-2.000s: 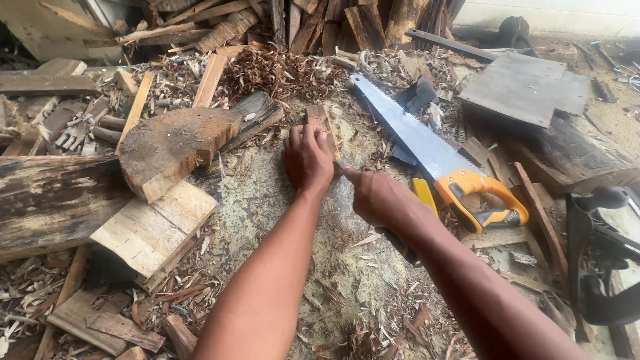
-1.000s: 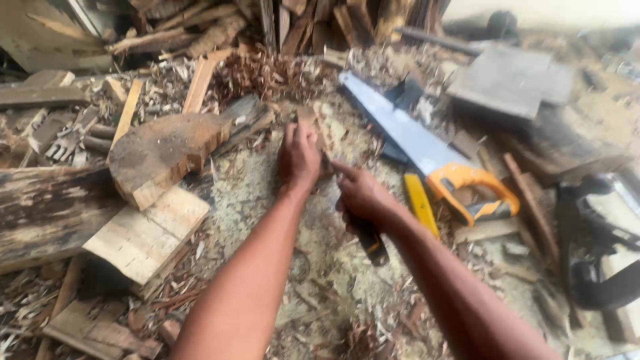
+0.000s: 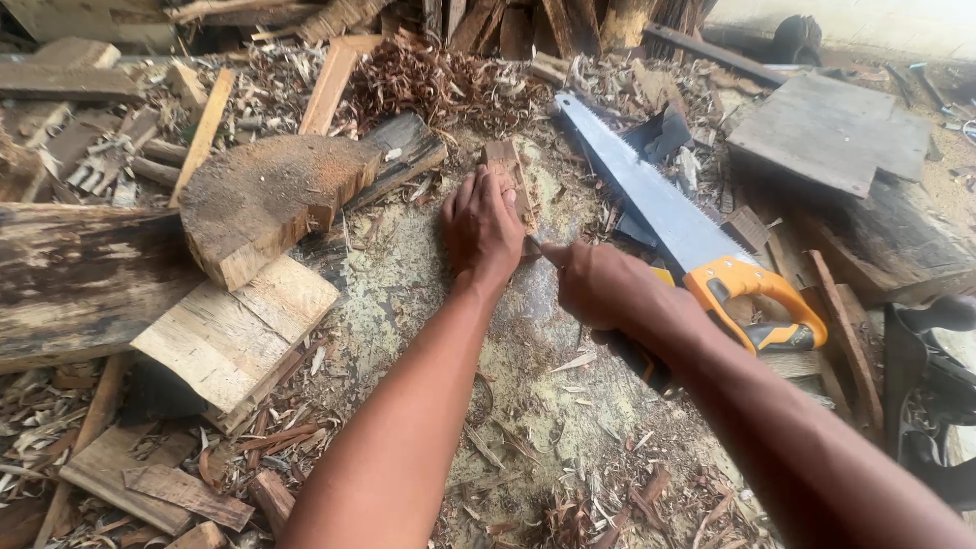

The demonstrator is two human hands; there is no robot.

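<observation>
My left hand (image 3: 484, 217) presses on a short wooden block (image 3: 502, 152) lying on the worn work surface, its fingers over the block's side and top. My right hand (image 3: 602, 286) is closed around a tool with a black and orange handle (image 3: 637, 362); a narrow metal blade (image 3: 536, 244) comes out past the forefinger and meets the block's near end. Most of the blade and grip are hidden by the hand. Just right of my hands lies a handsaw (image 3: 656, 191) with an orange and black handle, partly over a yellow object (image 3: 662, 276).
On the left are a thick half-round wood slab (image 3: 267, 183), a pale board (image 3: 236, 328) and a dark log (image 3: 84, 282). A black hand plane (image 3: 923, 381) stands at the right edge, below a grey board (image 3: 831, 130). Shavings (image 3: 435, 84) and offcuts lie all around.
My right hand stays at the near end of the block with the tool, its wrist and the handle shifting slightly. My left hand remains on the block.
</observation>
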